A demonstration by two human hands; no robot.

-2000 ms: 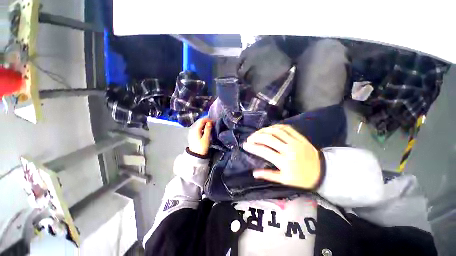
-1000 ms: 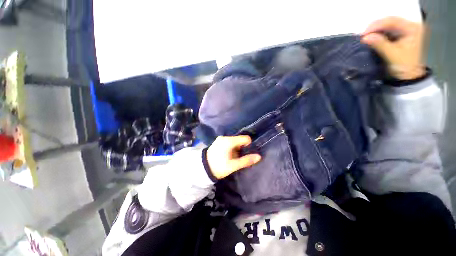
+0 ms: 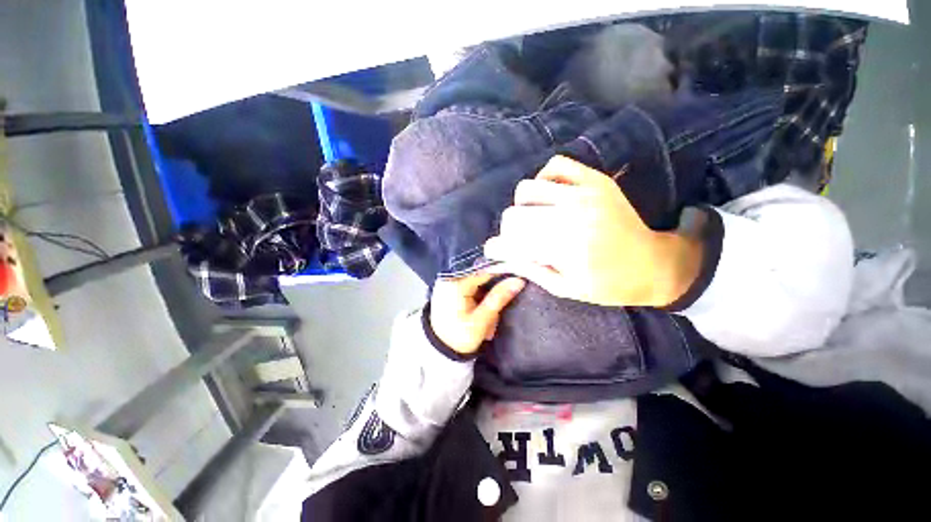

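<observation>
A dark blue denim jacket (image 3: 572, 342) lies spread over my lap, with pale worn patches and light stitching. My left hand (image 3: 470, 311) pinches a stitched edge of the jacket near its middle, thumb and fingers together. My right hand (image 3: 592, 240) lies across the jacket beside the left one, its fingers curled at the same stitched edge. The right hand covers part of the seam, and its fingertips are partly hidden, so what exactly they pinch does not show clearly.
The white table (image 3: 490, 31) spans the top of the view. A blue bin (image 3: 168, 184) with dark garments stands at the left, plaid shirts (image 3: 347, 219) over its edge. More plaid cloth (image 3: 817, 71) lies upper right. A small machine bench (image 3: 112, 474) is lower left.
My right hand has come from the jacket's far upper-right edge down to the middle beside my left hand. The jacket, opened out from its earlier bunched state, still covers my lap.
</observation>
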